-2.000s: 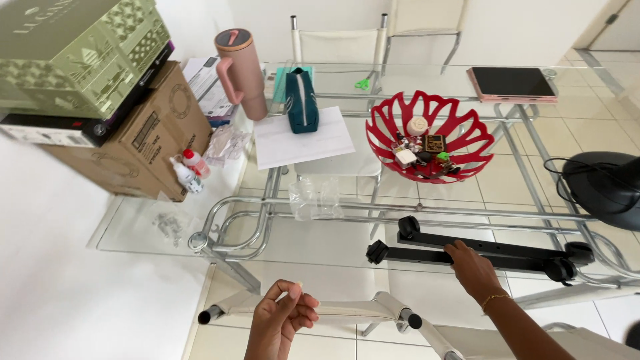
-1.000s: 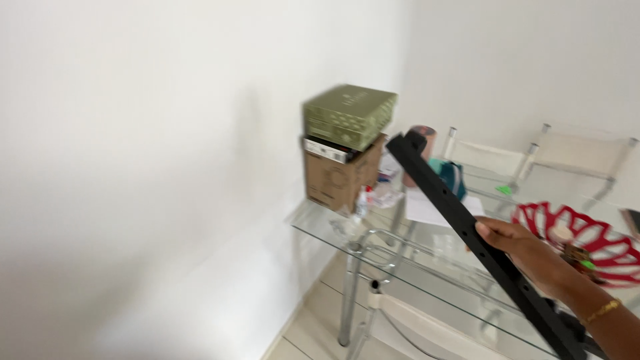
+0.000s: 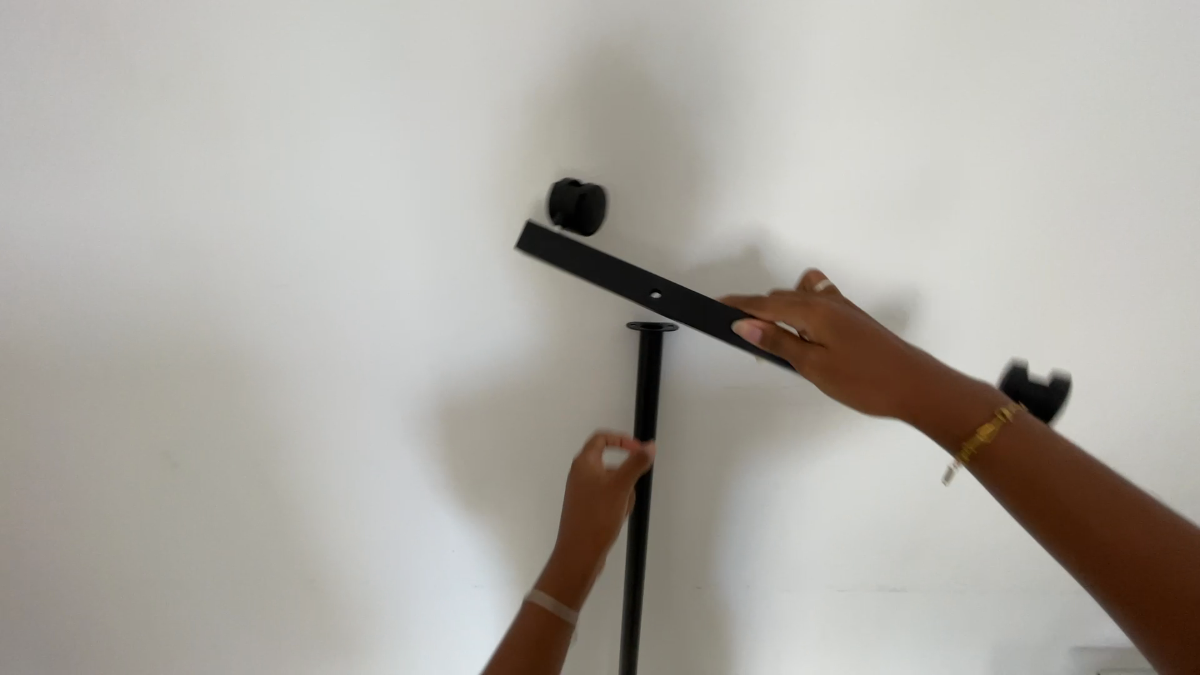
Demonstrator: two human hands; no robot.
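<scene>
My right hand (image 3: 806,342) grips a flat black metal bar (image 3: 609,272) with a round hole, tilted down to the right. One black caster wheel (image 3: 577,206) sits at the bar's upper left end, and another caster (image 3: 1034,389) shows beyond my right wrist. Below the bar stands an upright black pole (image 3: 647,394) with a small flat flange at its top; the bar is just above this flange. My left hand (image 3: 605,478) is at the pole's upper part, thumb and forefinger pinched together. Whether those fingers hold the pole or something small cannot be told.
A white wall (image 3: 281,281) fills the background, with shadows of the hands and bar on it. The pole runs down out of the bottom of the view, so its base is hidden.
The view has swung from the glass table to the wall and pole. My right hand, on a black bar at the table two seconds ago, now holds one up above the pole.
</scene>
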